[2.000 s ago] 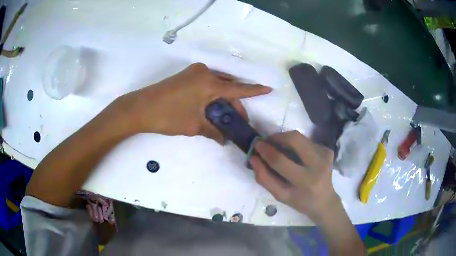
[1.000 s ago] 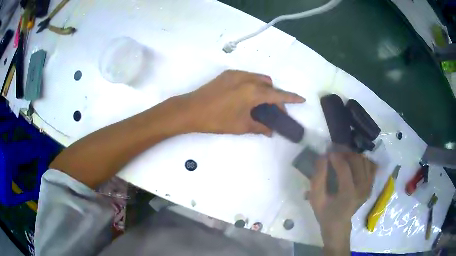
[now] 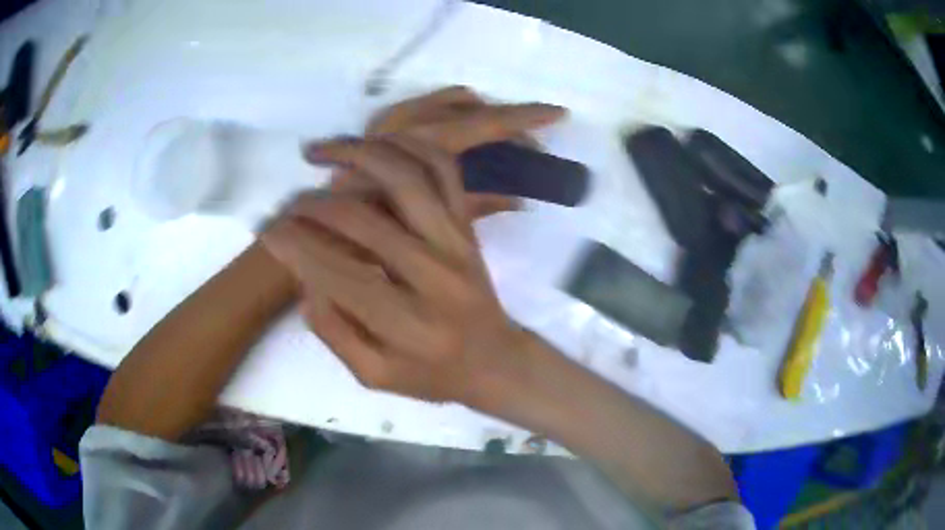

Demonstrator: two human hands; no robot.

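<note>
My left hand [image 3: 461, 122] holds a black elongated shell [image 3: 534, 174], its rounded end pointing right, above the bench middle. My right hand [image 3: 404, 280] is blurred, empty, fingers spread, and lies across the back of my left hand and wrist; whether they touch is unclear. It hides much of the left hand. A grey-green sanding block [image 3: 627, 293] lies flat on the white bench, right of my right hand. Its right end meets a dark shell [image 3: 708, 300]. More dark shells [image 3: 666, 181] lie grouped above, beside a crumpled whitish cloth [image 3: 765, 277].
A yellow knife [image 3: 805, 336], a red tool [image 3: 876, 271] and a thin tool [image 3: 920, 342] lie at right. A clear cup [image 3: 184, 169] and a teal block [image 3: 33, 240] are at left. A blurred hose [image 3: 409, 52] is at the top. A green conveyor [image 3: 715, 47] runs beyond the curved edge.
My right hand has let go of the sanding block, now on the bench, and moved left over my left hand. The shell has turned closer to level. The camera view has shifted.
</note>
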